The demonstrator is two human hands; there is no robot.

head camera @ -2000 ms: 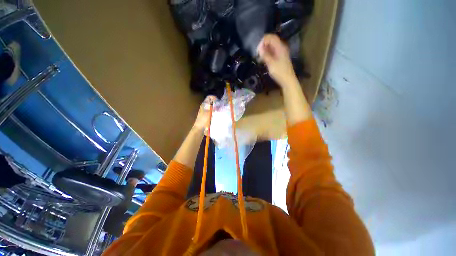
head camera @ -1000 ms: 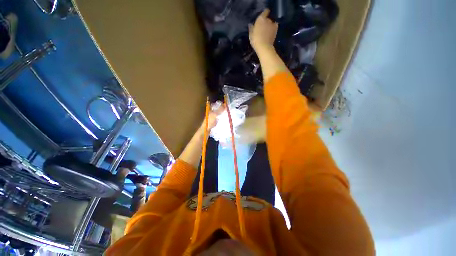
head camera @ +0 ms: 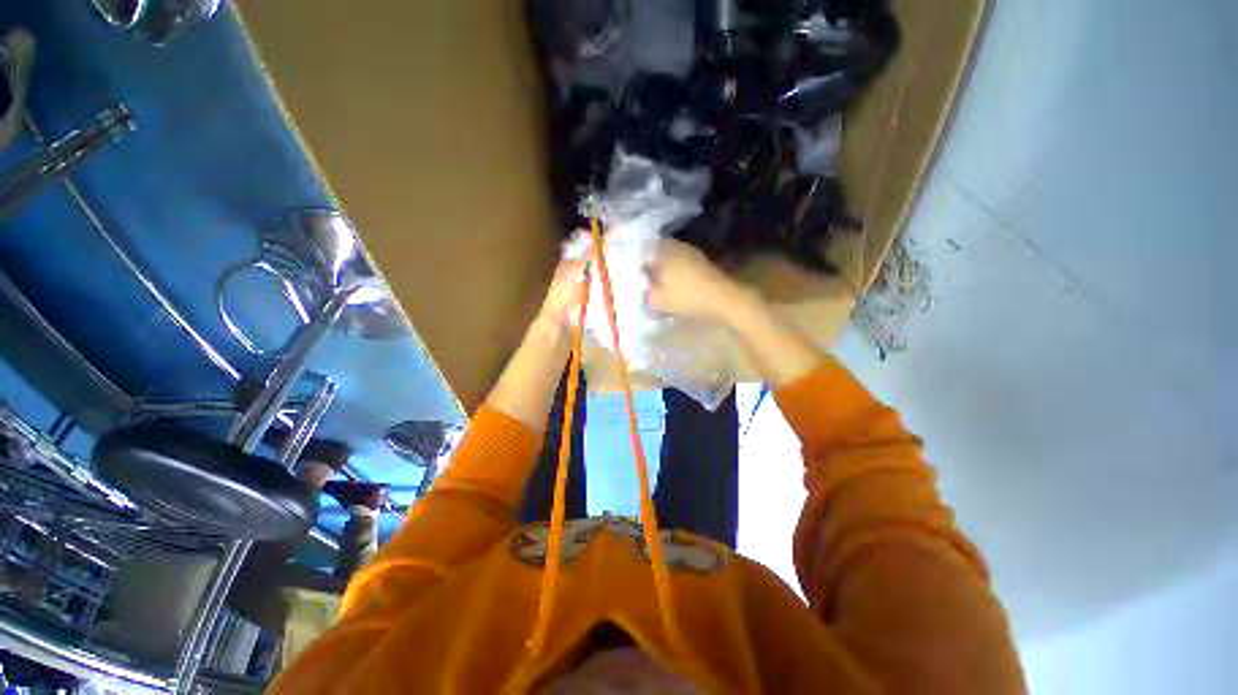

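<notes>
A large brown cardboard carton [head camera: 394, 149] stands in front of me with many glossy black plastic parts [head camera: 760, 122] inside. A crinkled clear plastic bag [head camera: 657, 197] is bunched at the carton's near edge. My left hand [head camera: 577, 278] grips the bag from the left. My right hand [head camera: 683, 283] is at the bag's right side with its fingers on the plastic. The fingertips of both hands are partly hidden in the bright, blurred plastic. I cannot tell whether a part is inside the bag.
A pale wall [head camera: 1086, 312] runs along the right, with dark debris beside the carton. On the left are a round black stool seat [head camera: 204, 479] and chrome stool frames on a blue floor. Part of a person's foot or leg shows near the stools. Orange cords hang from my clothing.
My right hand has come back from the black parts deep in the carton to the plastic bag by my left hand. The bag is now raised and spread towards the parts.
</notes>
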